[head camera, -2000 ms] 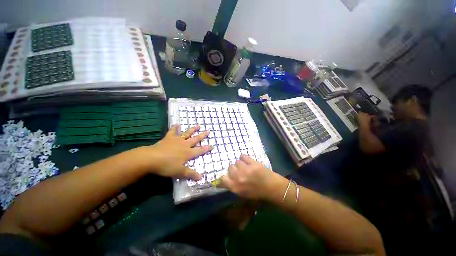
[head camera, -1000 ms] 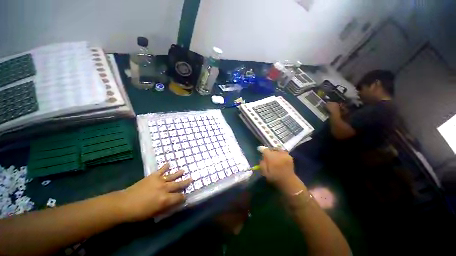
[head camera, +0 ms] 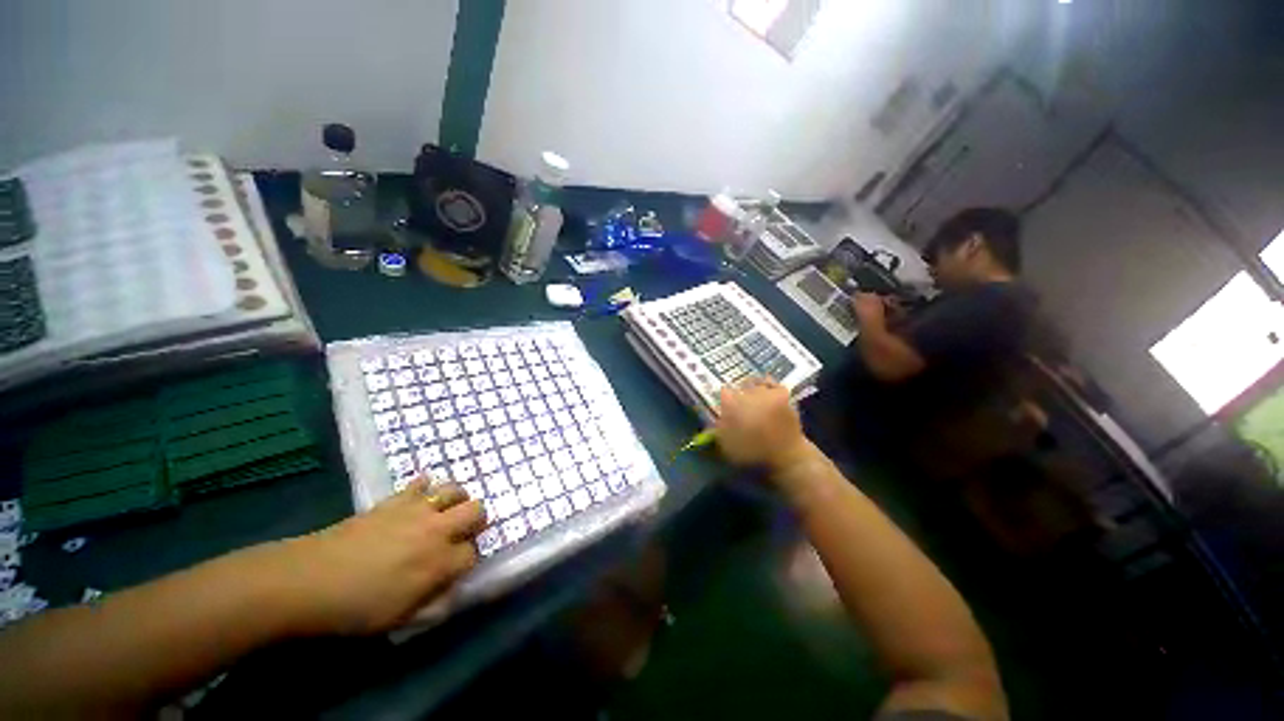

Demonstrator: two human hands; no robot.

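Note:
A large white parts tray (head camera: 493, 409) filled with a grid of small white square pieces lies on the dark green mat, with clear film around its edges. My left hand (head camera: 408, 552) lies on the tray's near left corner, fingers spread a little over the cells. My right hand (head camera: 760, 425) is closed on a slim yellow utility knife (head camera: 696, 445), right of the tray and apart from it, in front of a stack of white carrier boards (head camera: 725, 338).
Bare green PCB panels (head camera: 233, 430) lie left of the tray, with loose white pieces (head camera: 17, 571) beyond. A thick carrier board stack (head camera: 134, 254) stands at back left. Clear bottles (head camera: 532, 223) stand at the back. A person (head camera: 958, 310) sits at the right.
My right hand has moved from the tray's near edge out to its right with the knife. My left hand has slid from the middle to the near left corner. The view has turned right.

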